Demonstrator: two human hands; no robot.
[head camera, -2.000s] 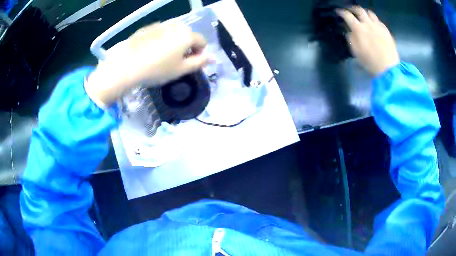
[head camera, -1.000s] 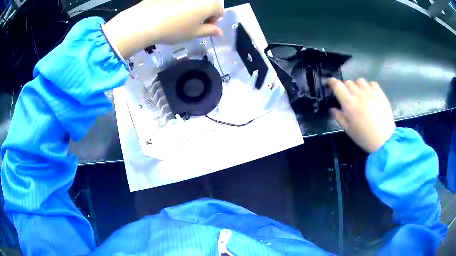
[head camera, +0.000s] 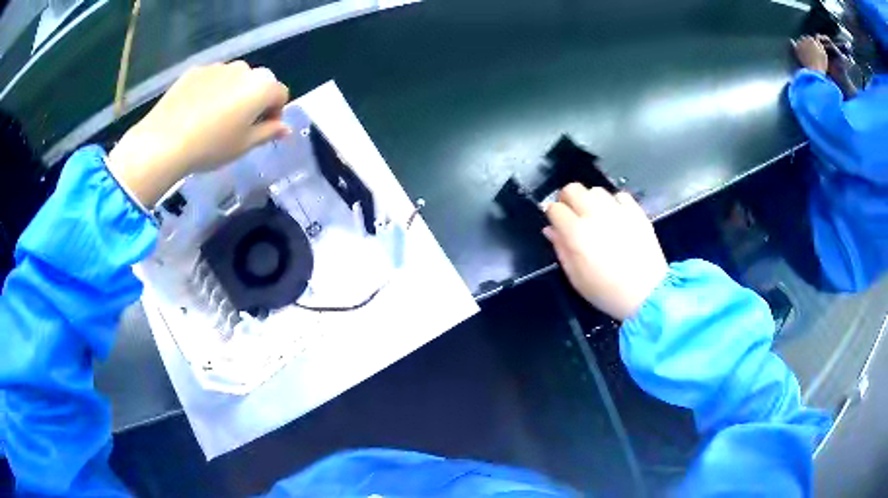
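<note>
A white plastic housing (head camera: 219, 355) lies open on a white foam or paper sheet (head camera: 394, 336). A black blower fan (head camera: 261, 258) sits in it, with a thin dark lead curving to its right. A black strip-like module (head camera: 341, 180) lies along the housing's right side. My left hand (head camera: 209, 122) is over the housing's far edge, fingers curled; whether it holds anything is hidden. My right hand (head camera: 604, 243) is on a jagged black inner bracket (head camera: 568, 160) at the bench's front edge, right of the sheet, fingers closed on its near side.
The glossy dark-green bench (head camera: 467, 107) runs across the view. At the upper right another person's blue sleeve (head camera: 828, 107) and hand reach over dark items. A pale rail (head camera: 224, 51) crosses behind my left hand. Dark space lies below the bench edge.
The view has swung right, so the housing and sheet appear further left and lower. The black bracket looks turned and nearer the bench edge, with my right hand now on it. Another person has come into view.
</note>
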